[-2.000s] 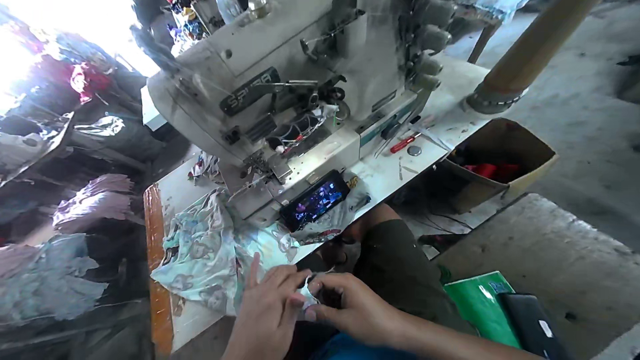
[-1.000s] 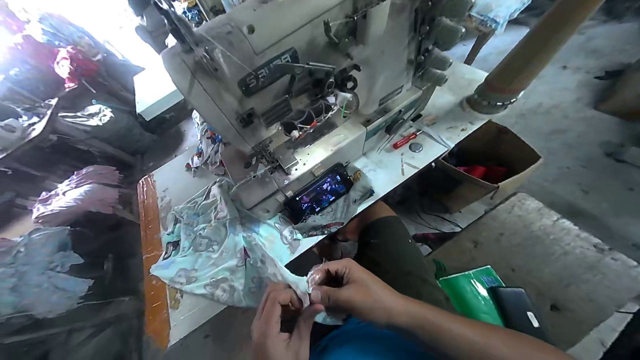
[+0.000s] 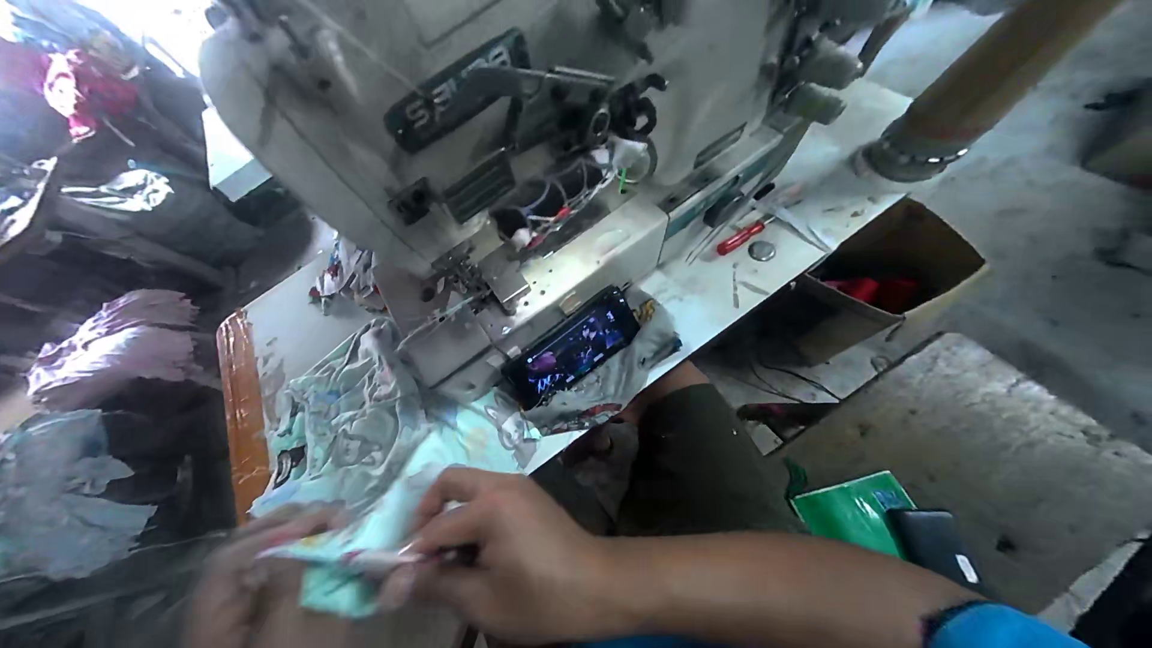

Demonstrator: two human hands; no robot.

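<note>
Pale green printed fabric (image 3: pixel 360 423) lies bunched on the left end of the sewing table, and part of it runs down to my hands. My right hand (image 3: pixel 504 549) pinches a folded edge of this fabric between thumb and fingers. At the lower left, my left hand (image 3: pixel 261 576) is blurred and holds the same folded edge; its fingertips are partly hidden. Above the fabric stands an industrial sewing machine (image 3: pixel 576 135) with threads at its needle area. A lit smartphone (image 3: pixel 571 346) leans against the machine bed, beside a crumpled grey cloth or bag (image 3: pixel 594 387).
A red-handled screwdriver (image 3: pixel 741 238), metal tools and a small round disc (image 3: pixel 761 250) lie right of the machine. An open cardboard box (image 3: pixel 945 243) holds red material. A green packet (image 3: pixel 850 513) and a dark phone-like object (image 3: pixel 936 544) rest at the lower right. Pink fabric (image 3: pixel 126 346) is piled at left.
Both hands have moved left along with the fabric edge they hold. The fabric on the table is more bunched than one second ago. The view has come nearer the machine.
</note>
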